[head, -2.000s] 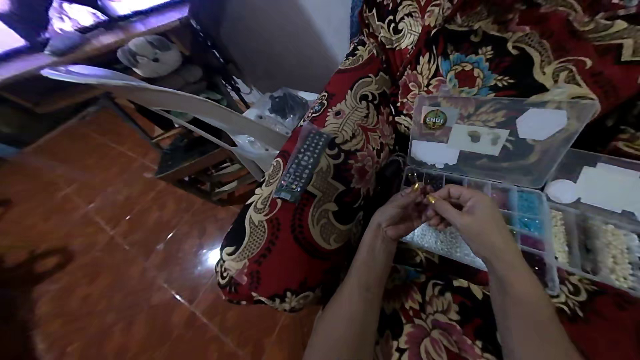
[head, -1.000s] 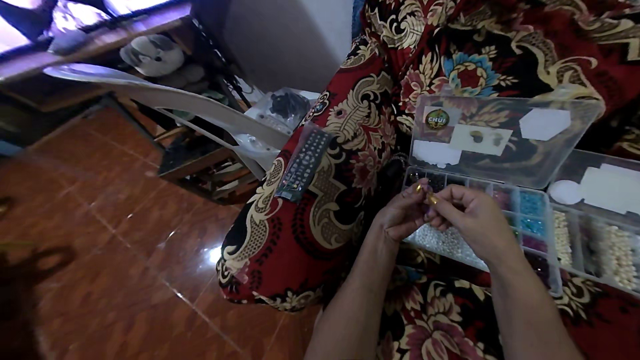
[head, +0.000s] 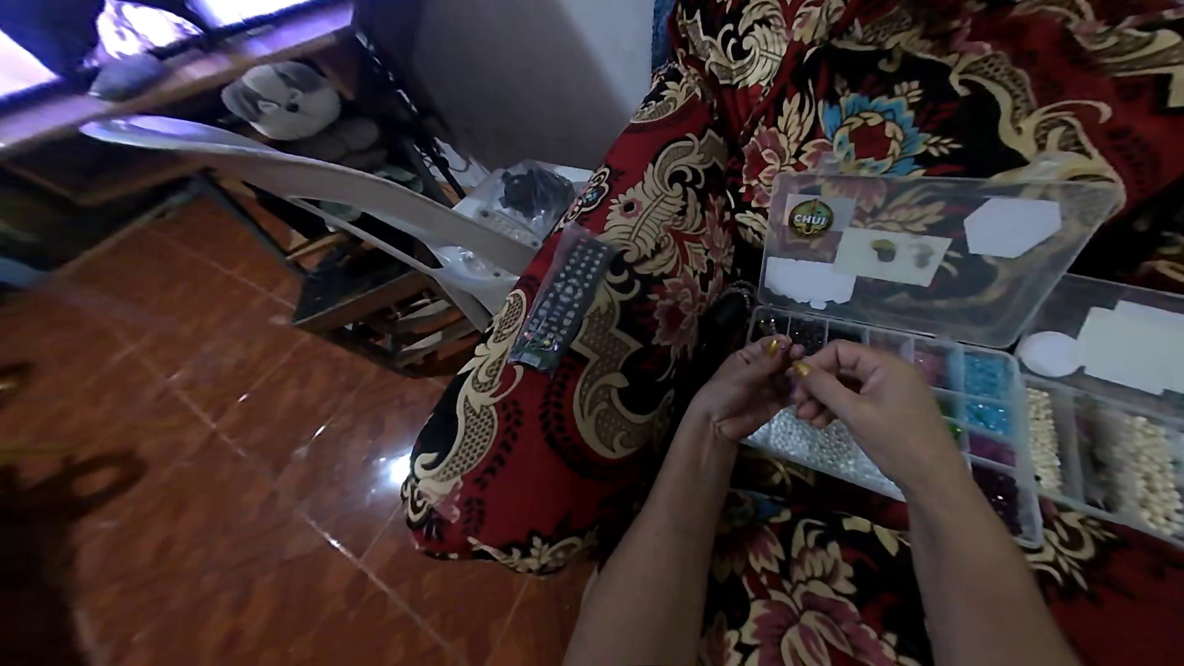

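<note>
My left hand [head: 747, 387] and my right hand [head: 862, 400] meet fingertip to fingertip over a clear plastic bead box [head: 1031, 462] with its lid [head: 888, 301] raised. Thumb and forefinger are pinched together on each hand; whatever lies between them is too small to make out. Below the hands, the box's compartments hold clear beads [head: 819, 439], blue beads [head: 986, 388] and dark beads [head: 999, 499]. A second compartment box stands at the right, with cream beads [head: 1147, 472] in it.
Both boxes rest on a red and black floral fabric [head: 592, 499]. A clear packet of small studs or beads [head: 561, 301] lies on it at the left. Beyond are a plastic chair [head: 370, 180], a bagged dark item [head: 536, 194], a plush toy [head: 282, 100] and a tiled floor [head: 231, 481].
</note>
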